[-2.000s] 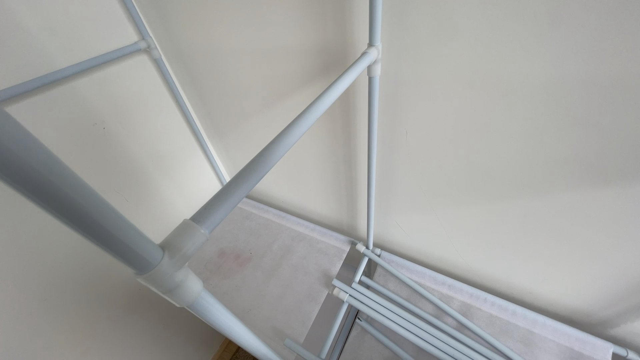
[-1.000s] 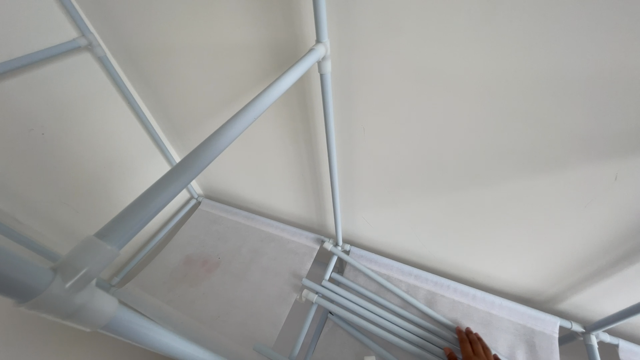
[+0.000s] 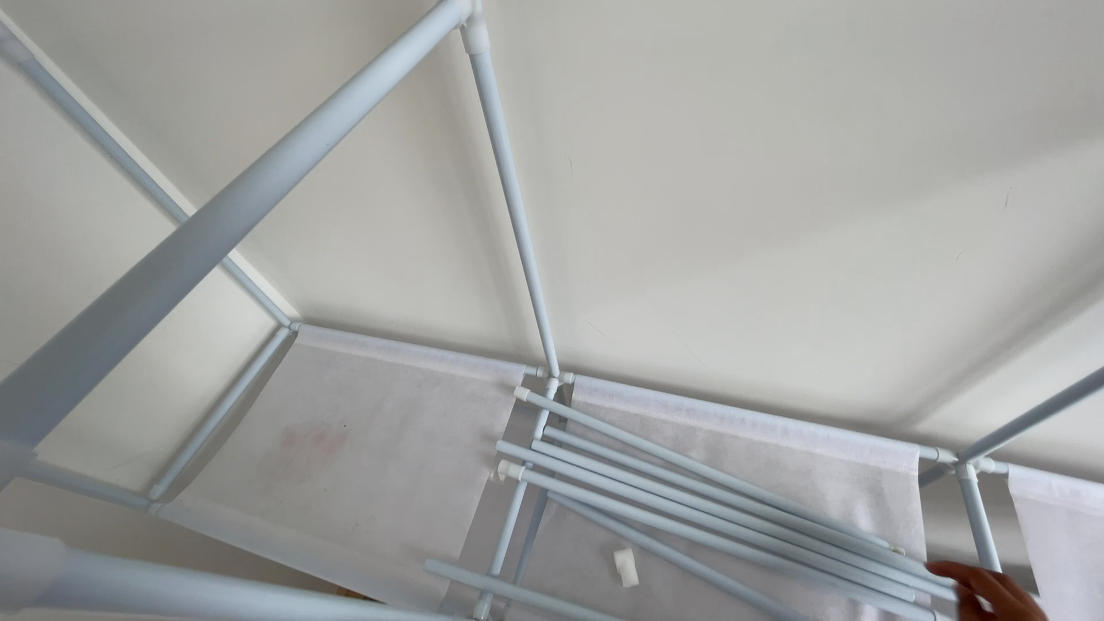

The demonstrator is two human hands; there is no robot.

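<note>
At the lower right edge, one hand, which looks like my right hand, has its fingers at the right ends of a bundle of light blue metal tubes; whether they grip a tube is blurred. The tubes lie slanting on a white fabric shelf, some with white plastic connectors at their ends. A loose white plastic connector rests on the fabric below them. My left hand does not show.
A second fabric shelf with a faint pink stain spans the left. Upright tubes and a thick crossbar of the frame stand before a pale wall. Another fabric panel is at the far right.
The hand was out of view two seconds ago, then showed on the tubes at the bottom; now it is at their right ends. The view has shifted right.
</note>
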